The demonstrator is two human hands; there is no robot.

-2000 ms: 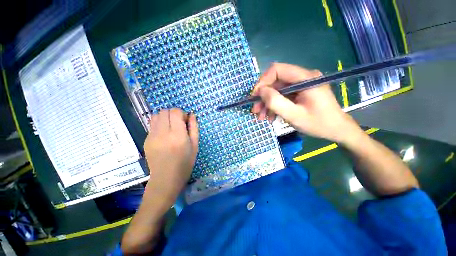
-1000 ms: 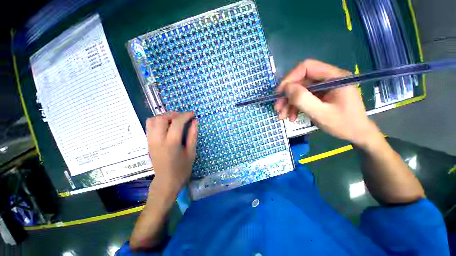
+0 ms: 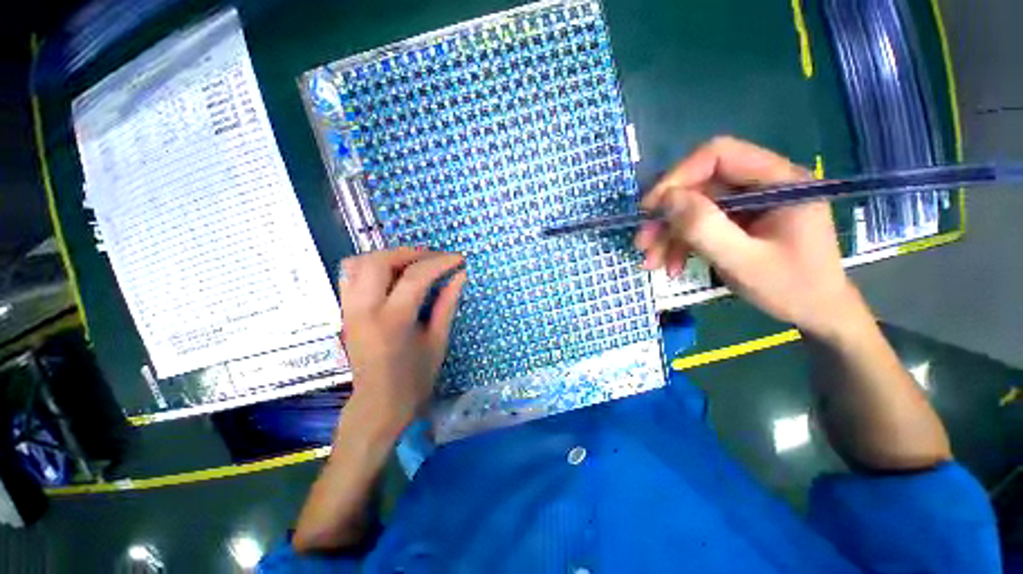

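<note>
A gridded component tray with a silvery border lies in front of me, its near end close to my blue coat. Tiny blue-silver components fill its rows. My right hand holds a long thin dark packing tube between thumb and fingers; the tube's left end lies over the middle of the tray. My left hand rests at the tray's left edge, thumb and index fingertips close together over the grid. Whether it pinches a component is too small to tell.
A printed record sheet lies left of the tray. A bundle of bluish tubes lies at the bench's right end. Below the front edge at left are a dark bin and dark clutter. Yellow tape lines the bench edge.
The view has shifted, so the tray and sheet sit further right in the picture. Both hands keep nearly the same places over the tray, and the right hand still holds the tube.
</note>
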